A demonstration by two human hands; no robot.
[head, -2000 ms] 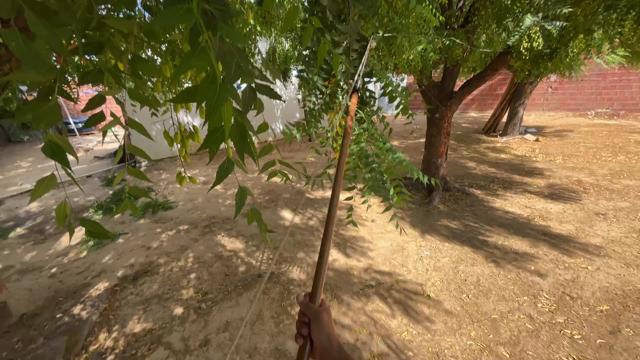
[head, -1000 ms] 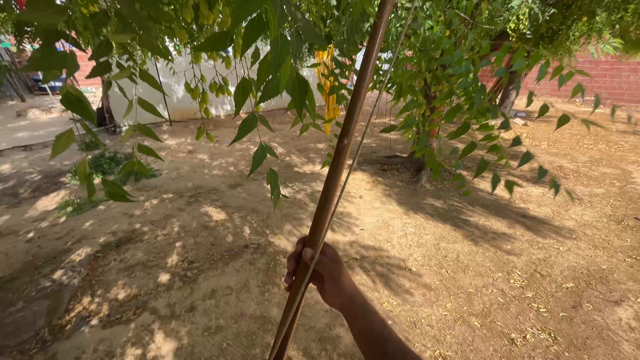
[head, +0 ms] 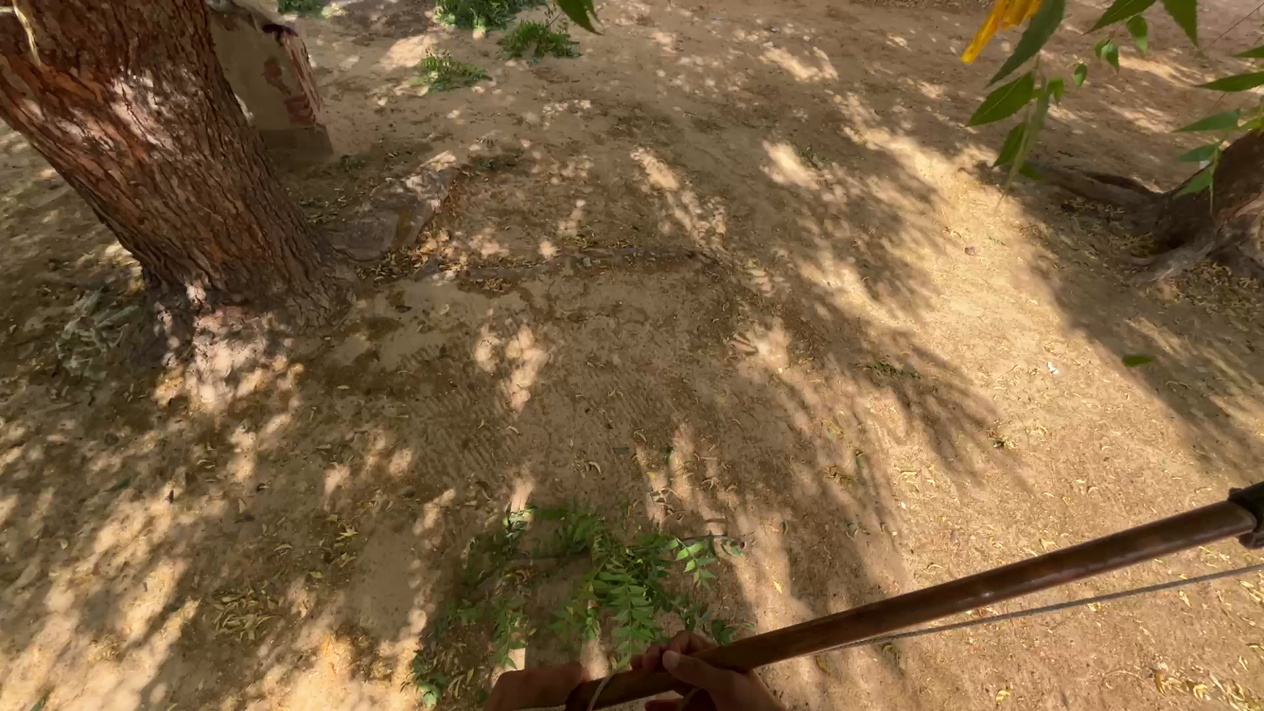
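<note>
A long brown pole (head: 948,597) slants from the bottom middle up to the right edge, with a thin cord (head: 1047,610) running below it. My right hand (head: 706,679) is closed around its lower part. Beside it at the bottom edge, my left hand (head: 538,683) is at the pole's lower end, partly cut off by the frame; its fingers are hidden. A dark fitting (head: 1252,513) wraps the pole at the right edge, and its tip is out of view. Beyond my hands, a green leafy branch (head: 632,588) lies on the sandy ground.
A thick tree trunk (head: 188,168) leans at the left, beside a low block-like structure (head: 272,84). Another trunk base (head: 1220,212) with roots stands at the right. Green leaves (head: 1027,109) hang at the upper right. Dry leaves and cut greenery (head: 538,39) lie on the ground.
The pole has come down from upright among the leaves to a low slant toward the right. My left hand has come into view beside the right. The view has turned down and left.
</note>
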